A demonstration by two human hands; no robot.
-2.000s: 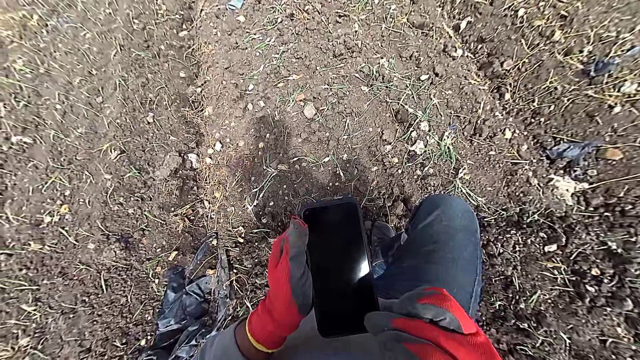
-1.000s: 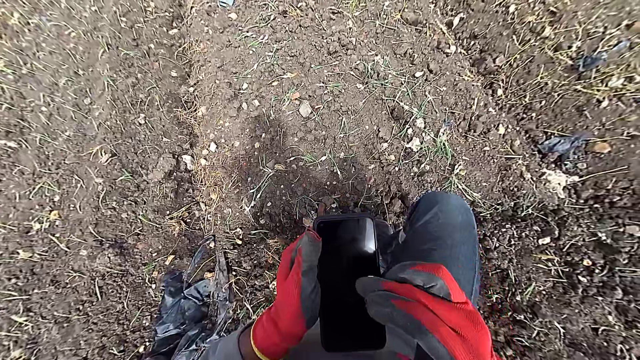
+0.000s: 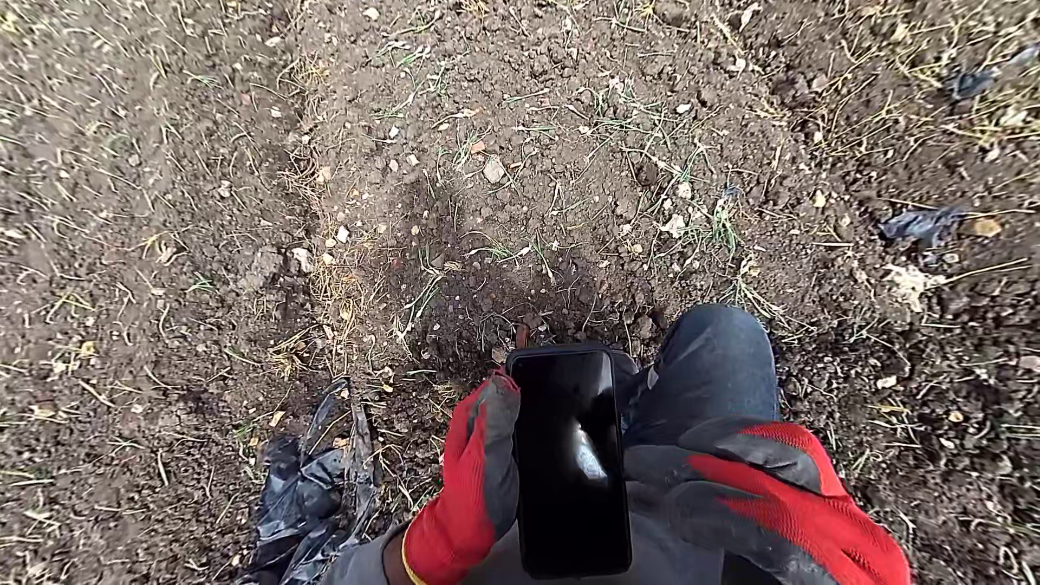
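A black smartphone [image 3: 569, 504] with a dark, glossy screen stands nearly upright in the picture, low at the centre of the head view. My left hand [image 3: 479, 479], in a red and grey coated work glove, grips its left edge, the thumb along the side. My right hand [image 3: 756, 496], in a matching glove, is at the phone's right side with its fingers bent. Whether its fingertips touch the phone's edge I cannot tell. A bright reflection lies on the screen. Behind the phone shows my knee in blue jeans [image 3: 715, 366].
Crumbly brown soil [image 3: 520, 244] with small stones and thin grass spreads all round. A crumpled black plastic bag [image 3: 309, 496] lies on the ground left of my left hand. Scraps of dark plastic [image 3: 922, 223] lie to the right.
The phone was tilted two seconds ago and now stands straighter. My right hand, whose fingers were over the phone's lower right part, has moved off to the right of the screen.
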